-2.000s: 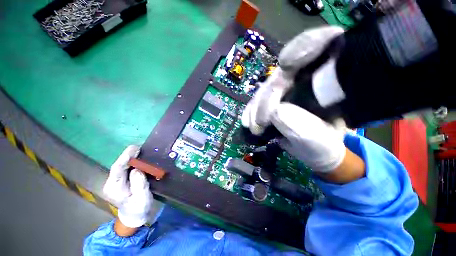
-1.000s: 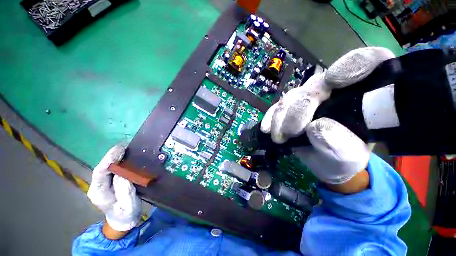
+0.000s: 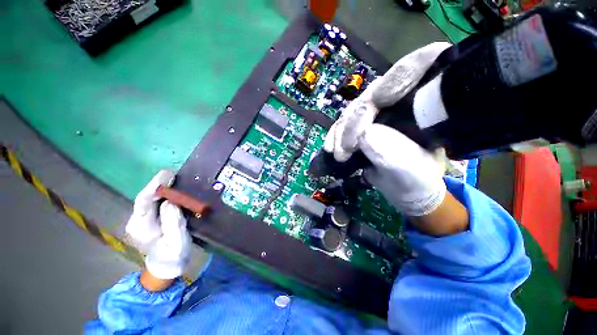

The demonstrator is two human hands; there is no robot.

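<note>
A green circuit board point(image 3: 304, 147) crowded with parts lies in a dark flat carrier frame point(image 3: 219, 131), tilted across the bench. My left hand point(image 3: 160, 226), in a white glove, grips the frame's near left corner at the orange-brown block point(image 3: 183, 200). My right hand point(image 3: 393, 131), also gloved, is closed around the front of a thick black electric screwdriver point(image 3: 484, 85). The driver's front end points down over the middle of the board. Its tip is hidden or too dark to make out. Grey heatsinks point(image 3: 272, 122) and yellow-orange transformers point(image 3: 307, 80) show on the board.
A black tray point(image 3: 98, 46) heaped with silvery screws is on the green bench point(image 3: 150, 105) at the upper left. Another orange-brown block point(image 3: 323, 9) is at the frame's far corner. A red flat sheet point(image 3: 538, 209) lies at the right. Yellow-black floor tape point(image 3: 59, 212) runs at the left.
Compared with one second ago, the driver and my right hand sit further left and cover more of the board's right side. The driver's rear has swung up. My left hand keeps its hold.
</note>
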